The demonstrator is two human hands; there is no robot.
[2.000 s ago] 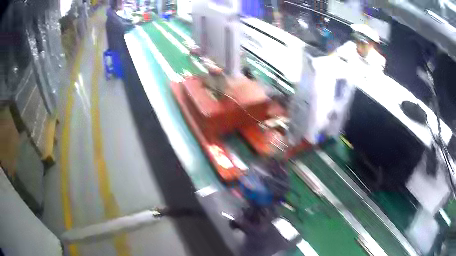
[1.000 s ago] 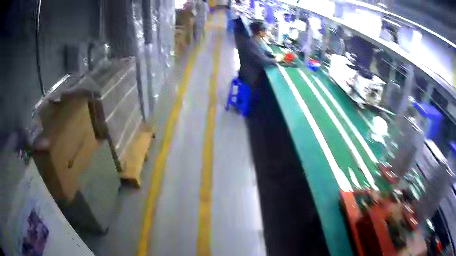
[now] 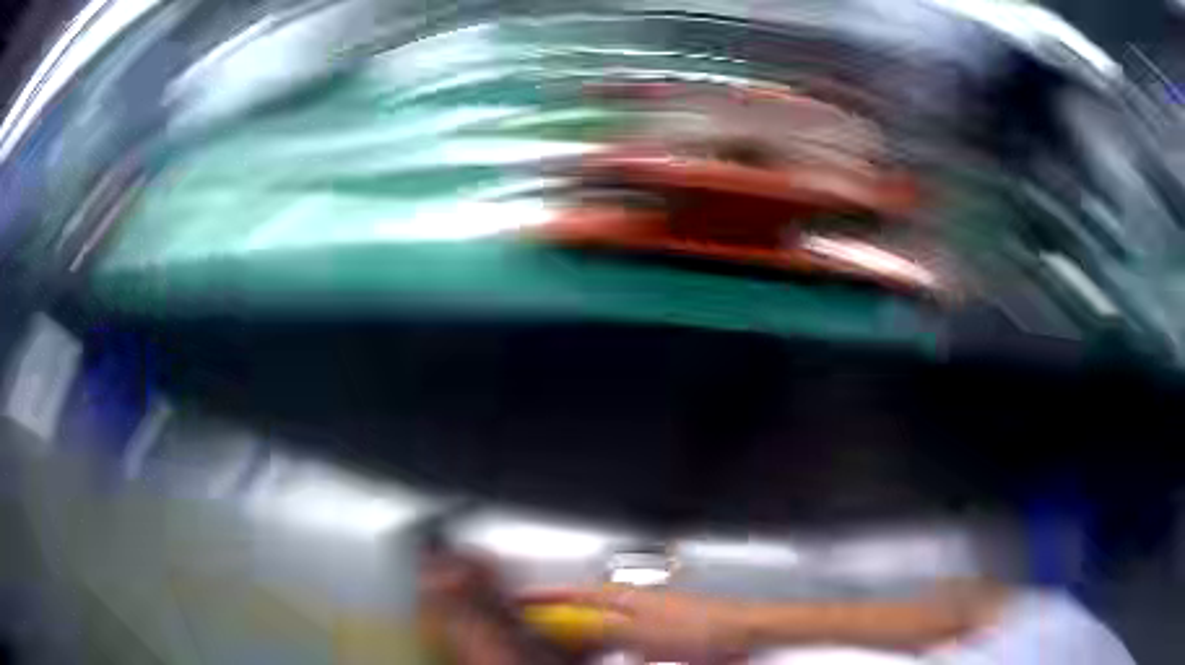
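Note:
The view is strongly blurred. My right hand (image 3: 656, 621) is low in the picture, with its bare forearm and white sleeve reaching in from the right. A yellow finger cot (image 3: 568, 621) shows at its fingertips. My left hand (image 3: 461, 604) is a dark, smeared shape beside it at the bottom edge. The hands are close together in front of my body, away from the bench. Whether either holds anything cannot be made out.
The green bench (image 3: 390, 279) runs across the upper picture, with a dark side below it. A red-orange fixture (image 3: 734, 208) stands on it. Blue shapes, possibly stools, show at the left (image 3: 117, 377) and right (image 3: 1055, 520). Grey floor lies below.
The view has swung from the aisle to face the bench side-on. The red-orange fixture now shows at upper centre. Both hands have come into view at the bottom.

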